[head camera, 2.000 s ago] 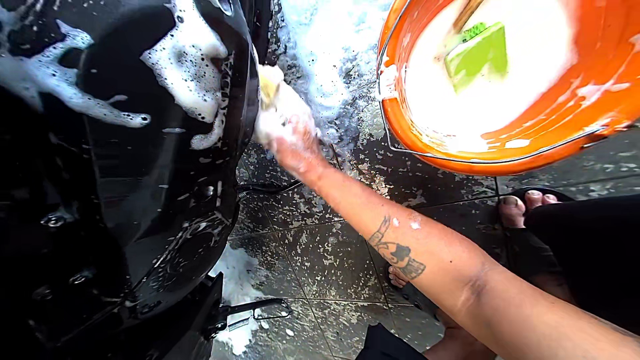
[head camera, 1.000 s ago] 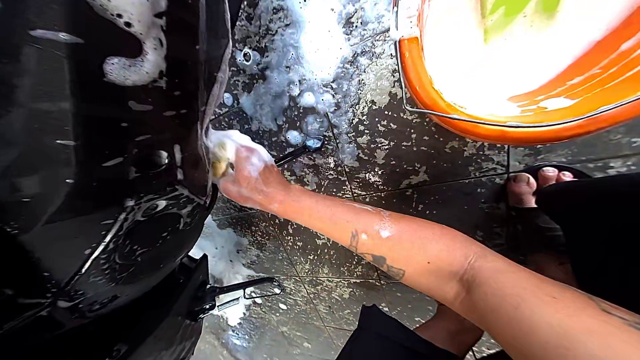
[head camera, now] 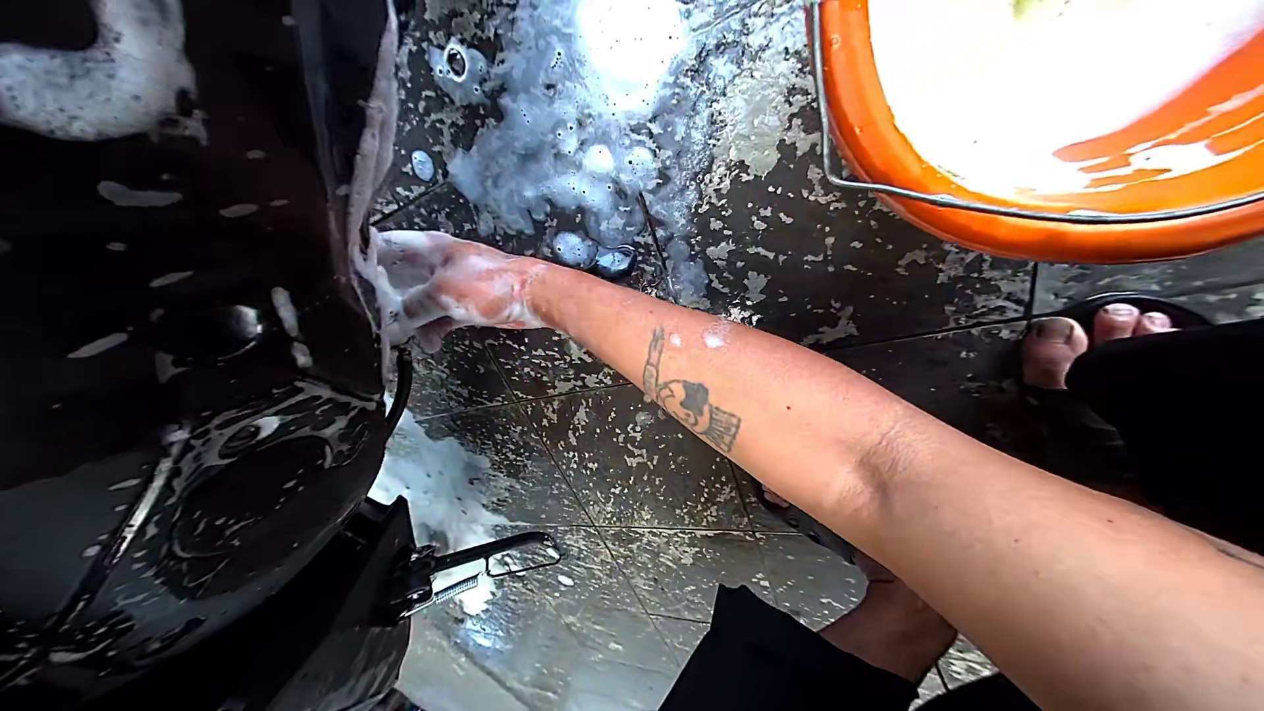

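My right hand (head camera: 454, 286) reaches in from the lower right, covered in white suds. Its fingertips go behind the foamy edge of a glossy black body panel (head camera: 237, 217), apparently of a motor scooter, so whatever they hold is hidden. Thick foam (head camera: 109, 79) lies on the panel at the upper left, and smaller flecks dot it lower down. Below the hand, a black metal stand with a spring (head camera: 484, 568) sticks out from the vehicle. An orange bucket (head camera: 859, 128) of white suds is at the upper right. My left hand is out of view.
Dark, wet floor tiles (head camera: 592, 425) with worn pale patches lie between vehicle and bucket, with puddled suds (head camera: 583, 128) near the top. The bucket's wire handle (head camera: 987, 205) hangs over its near side. Bare toes (head camera: 1052, 351) in dark footwear are at the right; another leg shows at the bottom.
My right hand has moved down along the panel edge from where it was two seconds ago. The yellowish sponge-like thing seen in it earlier is now hidden. The view has shifted, cutting off more of the bucket.
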